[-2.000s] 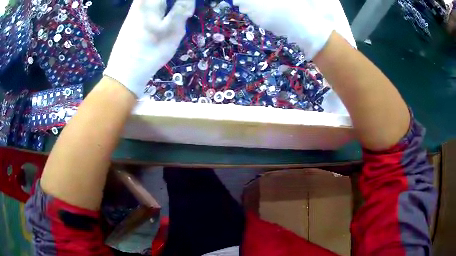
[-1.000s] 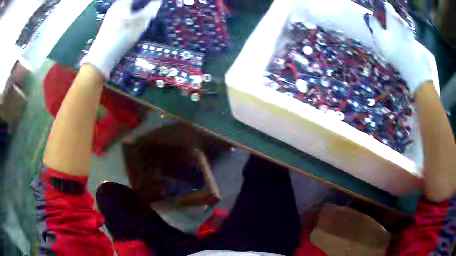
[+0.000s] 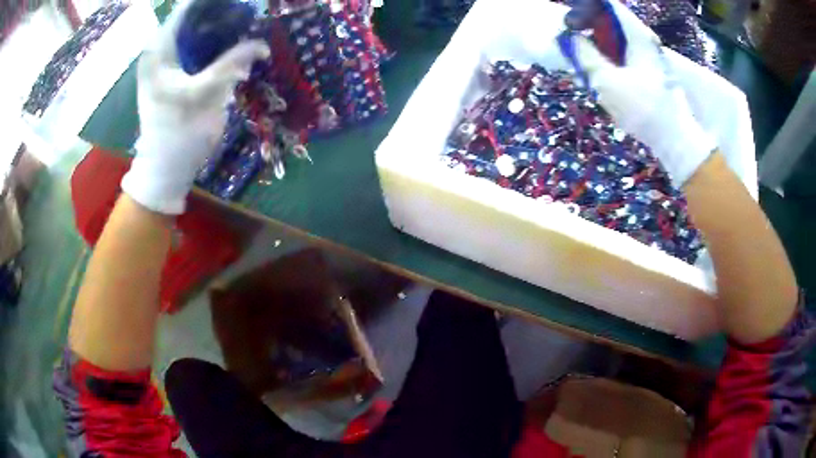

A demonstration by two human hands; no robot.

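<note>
My left hand [image 3: 183, 121], in a white glove with a blue palm, is over the panels at the upper left. It grips a PCB panel [image 3: 273, 125], seen nearly edge-on, with wires and pale discs hanging from it; the fingers partly hide it. My right hand [image 3: 640, 94], gloved, is above the foam box and holds a hand tool with red and dark handles [image 3: 607, 38]; its jaws cannot be made out. The white foam box [image 3: 528, 241] holds a loose heap of small wired boards [image 3: 573, 148].
More PCB panels [image 3: 344, 63] lie on the green bench [image 3: 331, 188] left of the box. A red stool [image 3: 201, 255] stands at the bench's left edge. Open brown cartons [image 3: 268, 322] are below the bench by my legs. Another white box [image 3: 85, 76] is at the far upper left.
The view has turned left from the box towards the panels. My left hand has left the box and taken hold of a panel that lay on the bench. My right hand stays by the box.
</note>
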